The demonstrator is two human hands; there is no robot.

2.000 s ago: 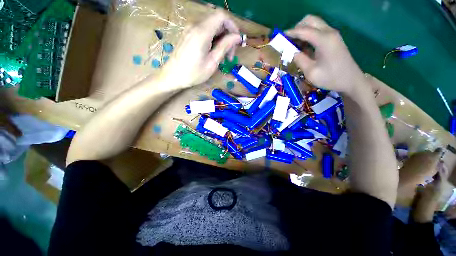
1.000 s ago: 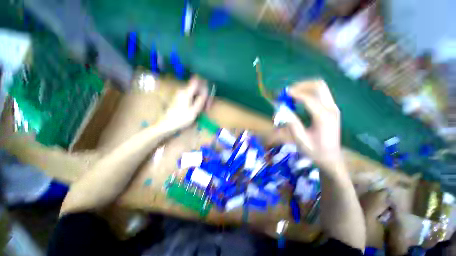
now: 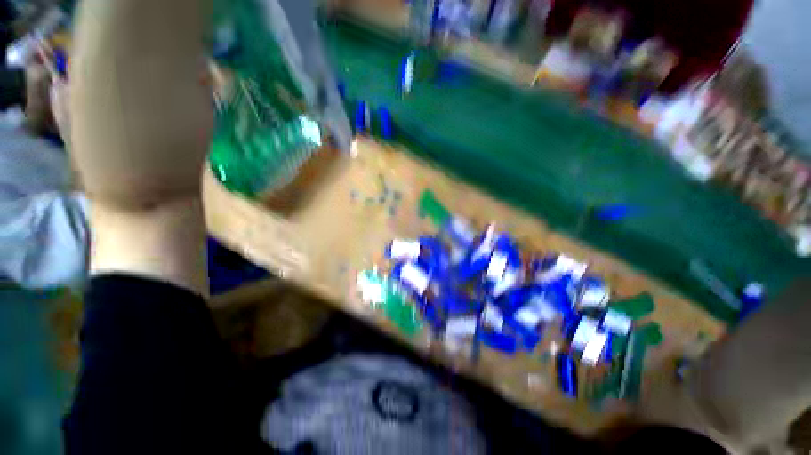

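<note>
A heap of blue battery cells (image 3: 485, 275) with white rectangles lies on the brown cardboard. Everything is blurred. A joined green board (image 3: 402, 311) lies at the heap's left edge, and a smaller green piece (image 3: 433, 206) lies behind it. Other green boards (image 3: 633, 355) lie at the heap's right end. My left forearm rises large at the left and runs out at the top edge; my left hand is out of the picture. My right arm is a blurred shape at the lower right, cut by the right edge; no right hand can be made out.
A carton (image 3: 307, 182) with green panels (image 3: 258, 147) stands at the left behind the cardboard sheet (image 3: 342, 235). Single blue cells (image 3: 614, 212) lie on the dark green bench surface (image 3: 533, 151). Blurred goods line the far side. Part of another person's clothing (image 3: 40, 231) shows at the left edge.
The view has swung. Both hands have left the heap's far side; the left arm is now raised at the left, the right arm low at the right. The cell in my right hand no longer shows.
</note>
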